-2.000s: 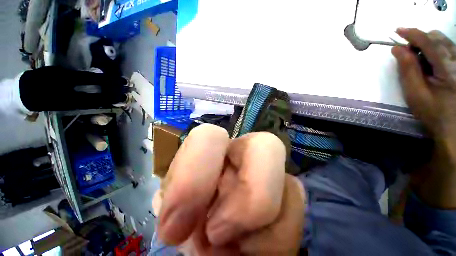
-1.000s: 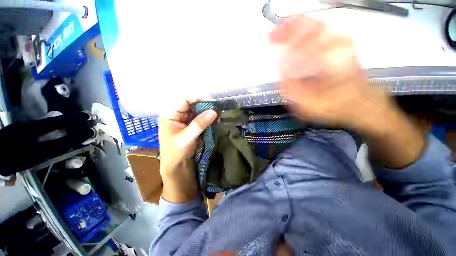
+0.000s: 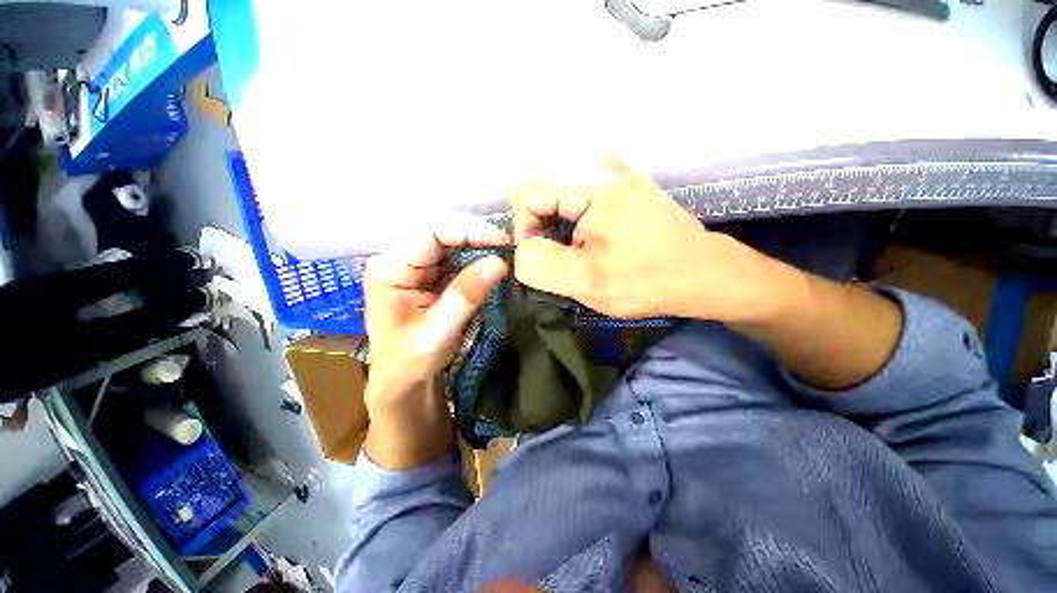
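The patterned garment piece (image 3: 539, 359) lies bunched in my lap against the table edge, olive-dark inside with blue banded parts at its left and right. My left hand (image 3: 423, 313) pinches its upper edge between thumb and fingers. My right hand (image 3: 609, 243) is beside it, thumb and fingertips closed at the same edge, almost touching my left fingertips. A small dark thing shows inside my right hand's curled fingers; I cannot tell what it is. The exact spot between the fingertips is hidden.
The white table (image 3: 440, 116) spans the top, with a ruler (image 3: 858, 185) along its front edge. A blue plastic basket (image 3: 313, 290) and a cardboard box (image 3: 328, 394) are beyond its left end. A black ring handle (image 3: 1047, 58) shows at the right rim.
My right hand has come from the machine bed plate down to the garment edge and closed there. My left hand has come from close before the camera to hold the piece.
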